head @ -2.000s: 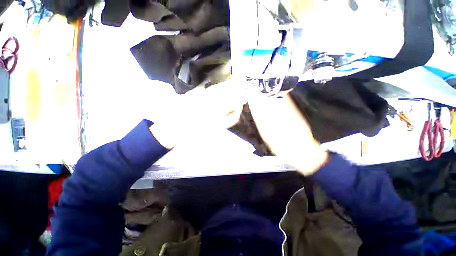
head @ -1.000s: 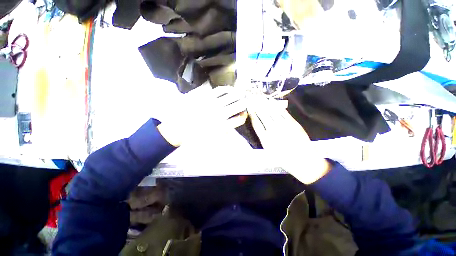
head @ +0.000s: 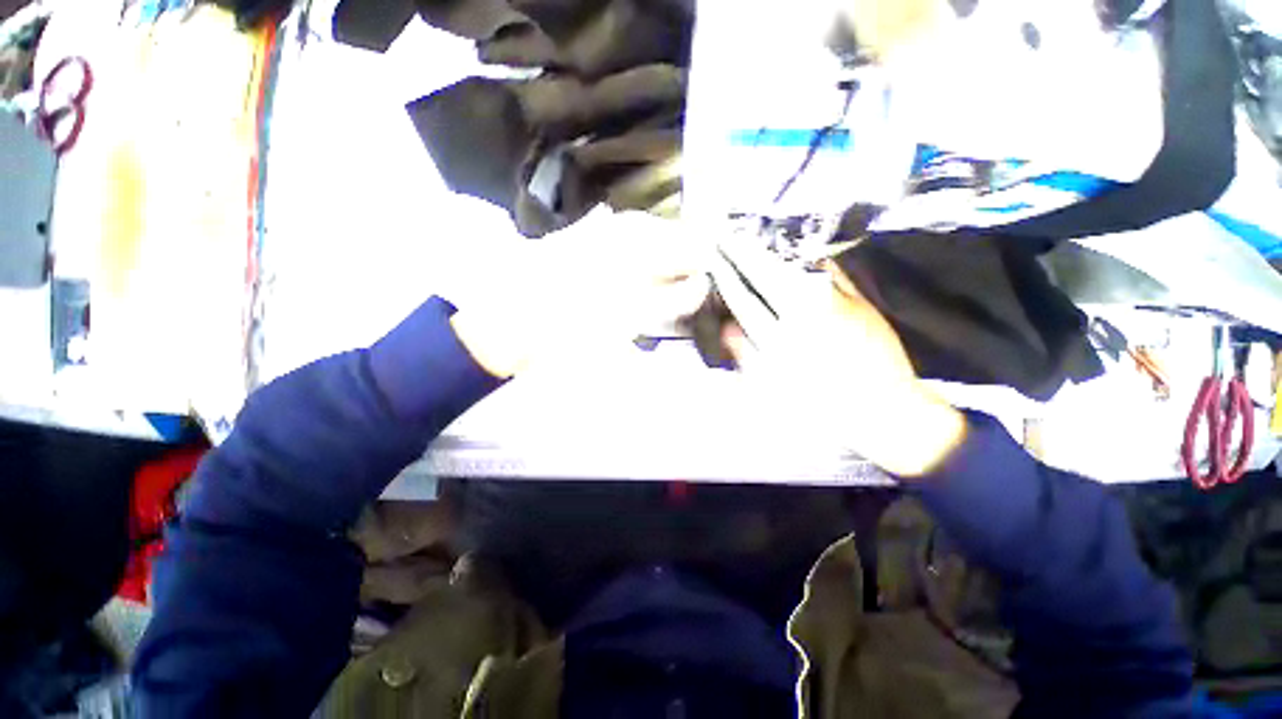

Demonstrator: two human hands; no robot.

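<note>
Dark brown garment fabric (head: 956,302) lies right of the needle area, and more crumpled brown fabric (head: 598,106) lies at the upper left. The presser foot and needle area (head: 787,239) shows just above my hands, small and glared. My left hand (head: 605,288) is overexposed, its fingertips at a small dark piece of fabric (head: 714,337) between the hands. My right hand (head: 830,351) lies beside it, its fingers over the edge of the brown fabric. The glare hides how the fingers of both hands are placed.
The white sewing machine (head: 970,84) reaches in from the upper right, with a black strip (head: 1195,127) over it. Red-handled scissors (head: 1218,429) and an orange-black tool (head: 1136,358) lie at right. Other red scissors (head: 65,106) lie far left. Brown garment parts hang below the table edge (head: 562,466).
Both hands have shifted slightly, staying close together. Less of the small dark piece shows between them. The camera view has shifted a little.
</note>
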